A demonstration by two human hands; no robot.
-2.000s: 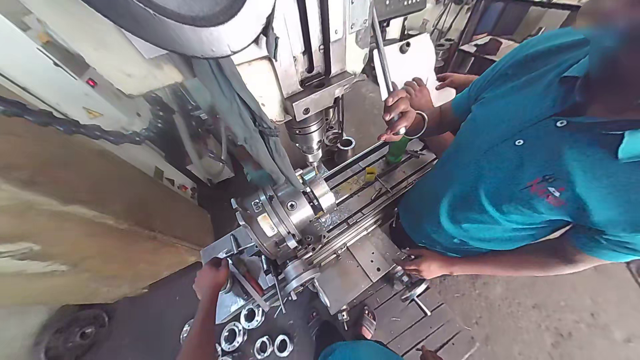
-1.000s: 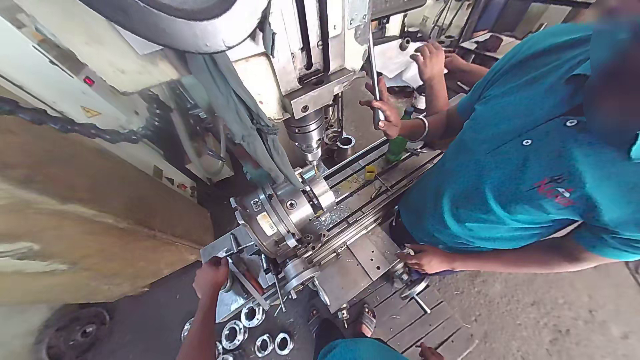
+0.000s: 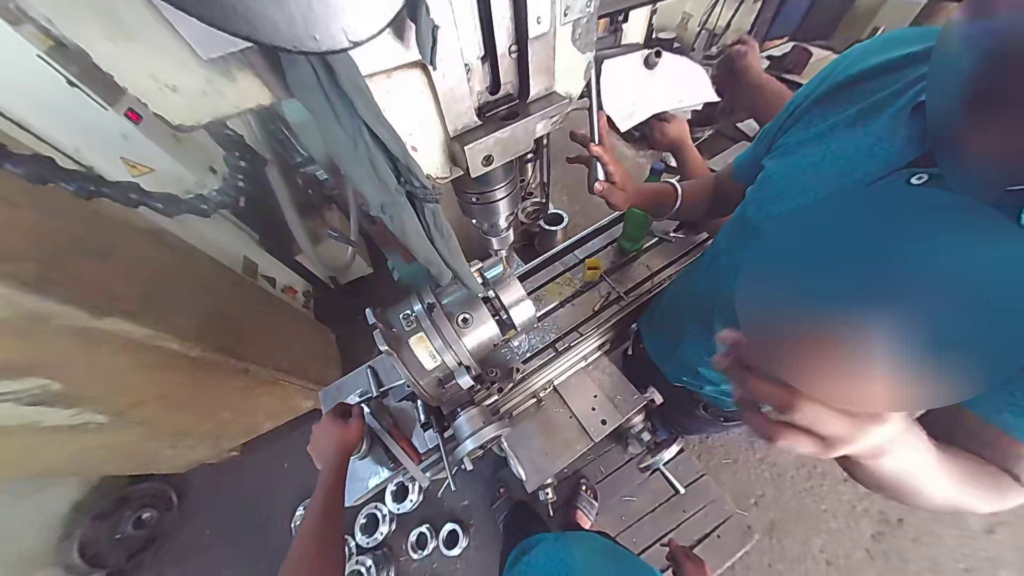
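My left hand (image 3: 336,438) is at the near left edge of a metal tray (image 3: 356,480), beside a flat steel bar (image 3: 392,444) and a red-handled tool (image 3: 404,440). Its fingers are curled; whether they grip something is unclear. Only part of my right hand (image 3: 686,558) shows at the bottom edge, over the slatted wooden platform, and its grip is hidden. Ahead of me, a chuck on a dividing head (image 3: 448,320) lies on the milling machine table. It holds a slotted metal cylinder (image 3: 512,300), with the cutter in the spindle chuck (image 3: 490,200) just above.
A co-worker in a teal shirt (image 3: 832,208) stands at the right, one hand (image 3: 612,164) at the machine's lever (image 3: 594,120). Other hands are near a white sheet (image 3: 656,88). Metal rings (image 3: 374,524) lie on the floor. A handwheel (image 3: 662,454) juts out front.
The co-worker's lower hand has left the handwheel area and risen in front of their body. The lever and the hand at it have shifted. My left hand stays by the tray.
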